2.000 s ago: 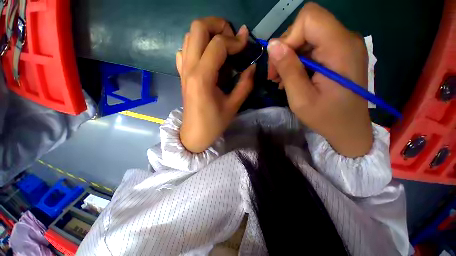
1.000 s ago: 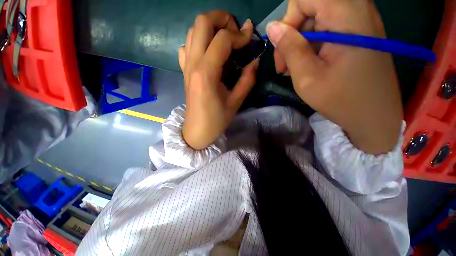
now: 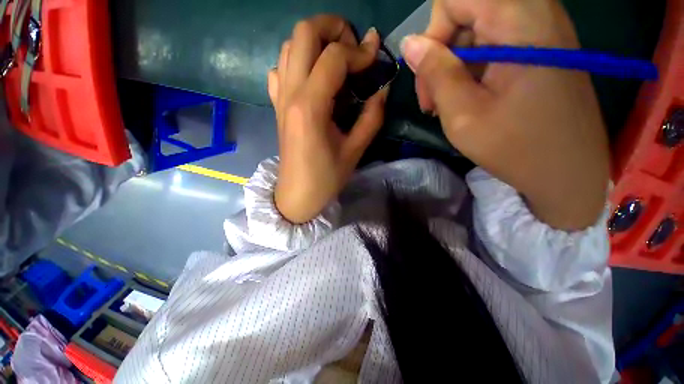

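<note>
My left hand [image 3: 315,105] grips a black glossy watch head [image 3: 374,81] between thumb and fingers, over the bench edge at the top centre. The fingers hide part of the watch. A flat grey strap [image 3: 407,28] runs from it up and right, partly behind my right hand. My right hand [image 3: 510,97] holds a thin blue stick [image 3: 559,58] like a pencil. The stick lies nearly level, its back end pointing right. Its front end is at the right edge of the watch, between my fingertips; whether it touches is hard to tell.
A dark green bench mat [image 3: 202,49] lies under the hands. A red tray with strapped watches [image 3: 105,97] is at the upper left. A red tray with round dark watch parts [image 3: 646,187] is at the right. A blue stool frame [image 3: 220,127] stands below the bench edge.
Over two seconds my right hand has moved right, and the blue stick has swung from slanting down-right to nearly level. The white piece beside that hand is now hidden. My left hand has barely moved.
</note>
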